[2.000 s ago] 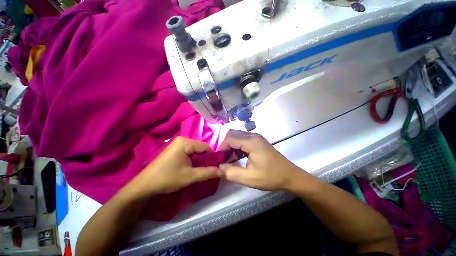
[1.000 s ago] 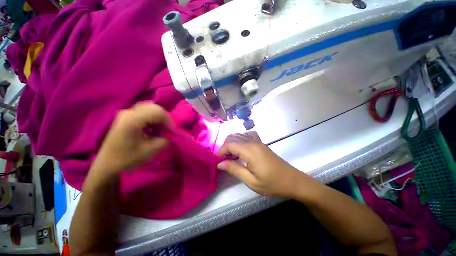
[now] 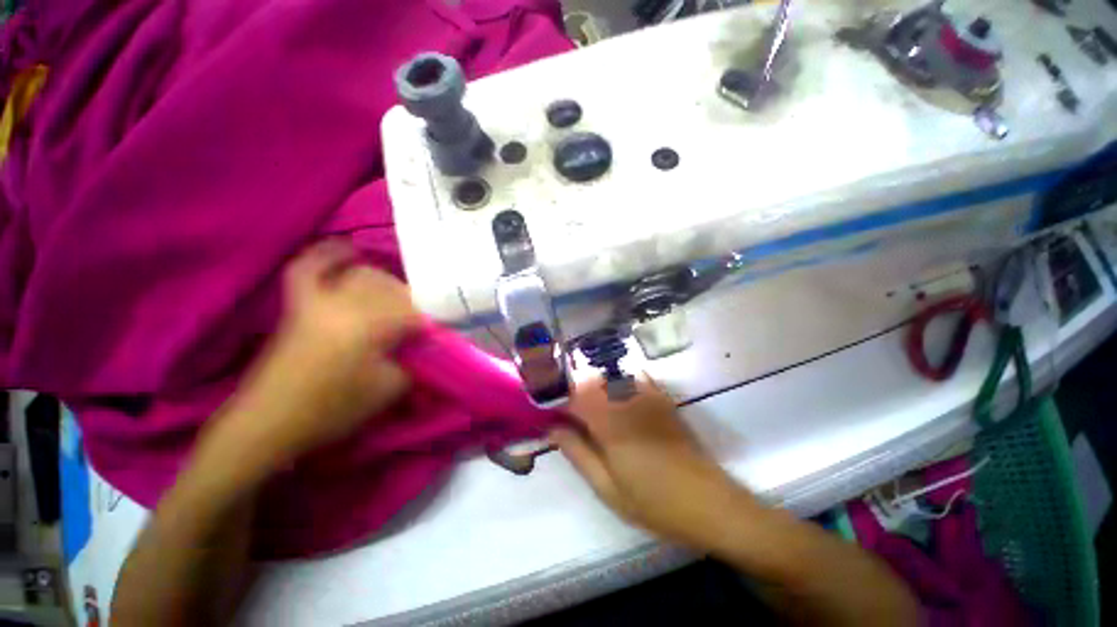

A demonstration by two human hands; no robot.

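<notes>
The magenta fabric (image 3: pixel 196 208) lies in a large heap left of the white sewing machine head (image 3: pixel 686 159). My left hand (image 3: pixel 337 349), blurred, grips the fabric left of the needle area. A strip of fabric is stretched from it to my right hand (image 3: pixel 625 435). My right hand is beside the needle area, under the machine head, with its fingertips on the fabric's edge. The machine hides part of these fingers. The needle itself is hidden. A small dark piece (image 3: pixel 512 461) shows at the fabric's edge left of my right hand.
Red-handled scissors (image 3: pixel 943 337) and green-handled scissors (image 3: pixel 1004 377) lie on the table at the right. A green mesh basket (image 3: pixel 1041 490) with magenta pieces and white cord is below the table's right edge. A yellow strip (image 3: pixel 21 98) shows at the upper left.
The view has shifted closer over the machine head. My left hand has moved away from my right, stretching the fabric edge between them. My right hand is now closer in under the machine head.
</notes>
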